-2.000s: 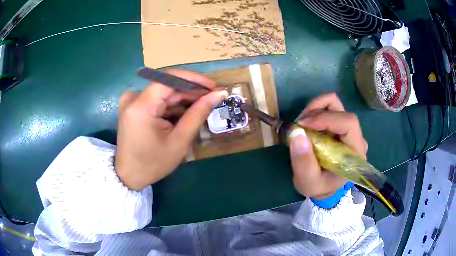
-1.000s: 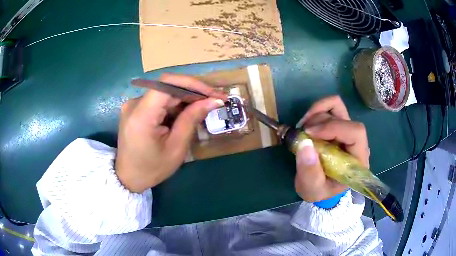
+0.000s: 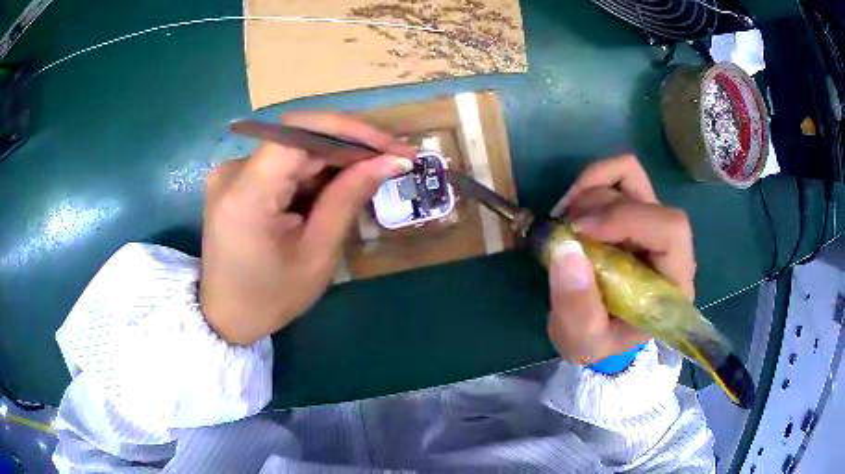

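A white device housing (image 3: 393,209) with a circuit board inside sits in the brown holding fixture (image 3: 400,260), which carries pale tape strips. My left hand (image 3: 278,218) holds dark tweezers (image 3: 301,139); their tips end at the housing's upper edge, partly hidden by my thumb and finger. My right hand (image 3: 619,250) grips the soldering iron (image 3: 630,287) by its handle wrapped in yellowed tape. The iron's metal tip points left, at the right side of the housing; whether it touches is too small to tell.
A stained cardboard sheet (image 3: 306,56) lies behind the fixture, with solder wire (image 3: 139,31) crossing it. At right are a round tub with a reddish inner rim (image 3: 690,120), white paper (image 3: 738,50), a fan grille (image 3: 672,14) and dark cables. A dark object cuts in at far left.
The whole view has shifted, so the bench things sit higher in the picture. The iron's tip has drawn slightly back from the board since two seconds ago. Both hands keep their tools.
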